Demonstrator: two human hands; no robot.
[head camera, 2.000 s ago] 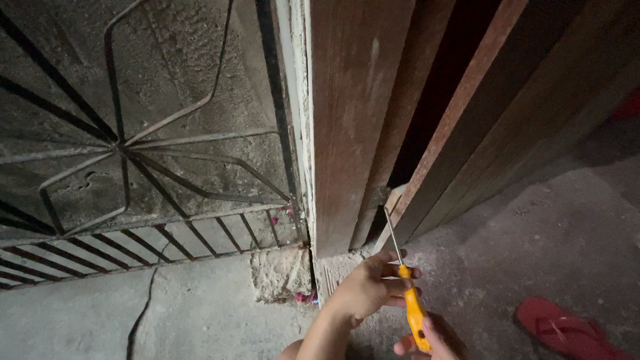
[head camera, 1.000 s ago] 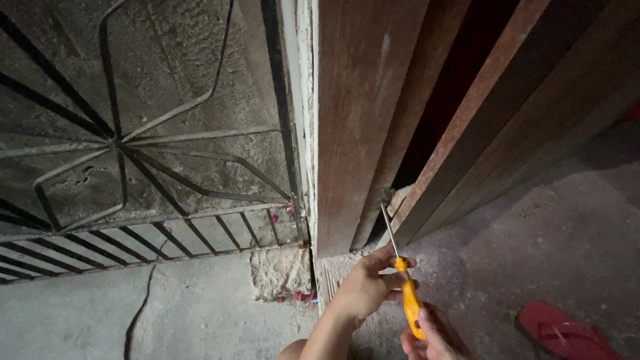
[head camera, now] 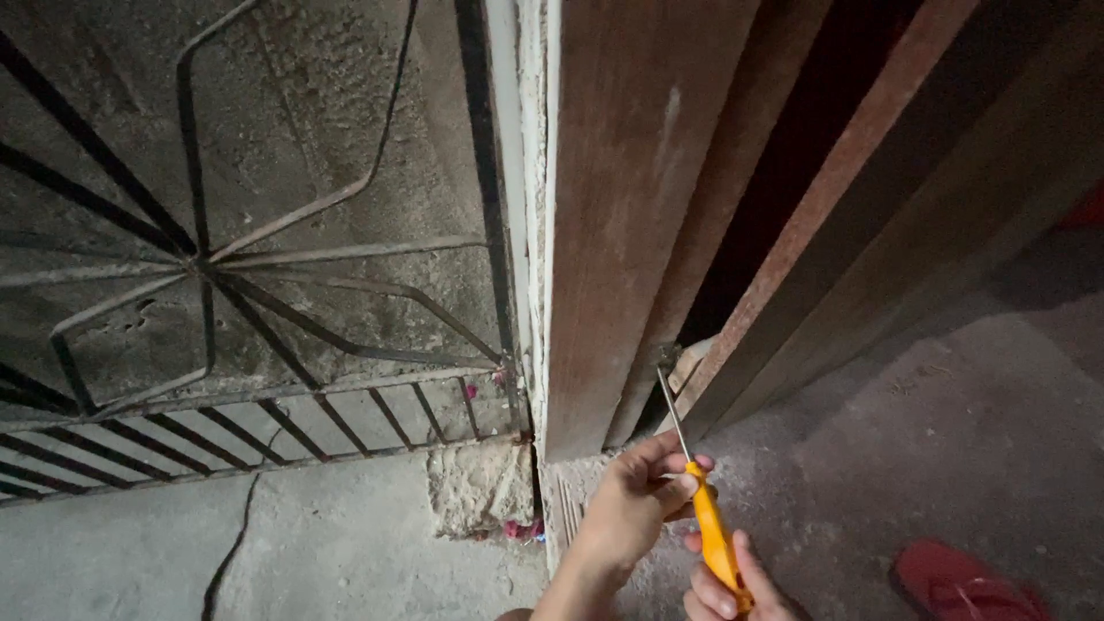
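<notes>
A screwdriver with a yellow handle (head camera: pixel 712 528) points up and slightly left, away from the camera. Its metal shaft reaches a small metal fitting (head camera: pixel 668 354) low on the wooden door frame (head camera: pixel 634 216); whether the tip is seated in a screw is too small to tell. My left hand (head camera: pixel 642 500) pinches the shaft near the collar with its fingertips. My right hand (head camera: pixel 733 582) is closed around the lower end of the handle. Beside the tip, a pale piece (head camera: pixel 692 366) lies in the gap between the frame and the wooden door's edge (head camera: pixel 811 207).
A dark metal grille gate (head camera: pixel 203 263) stands at the left over cracked concrete. A rough block (head camera: pixel 481 490) sits at the foot of the frame, with small pink bits beside it. A red flip-flop (head camera: pixel 962 582) is on the floor at the lower right.
Over the last two seconds my right hand has shifted its fingers on the handle. My left hand keeps its place on the shaft.
</notes>
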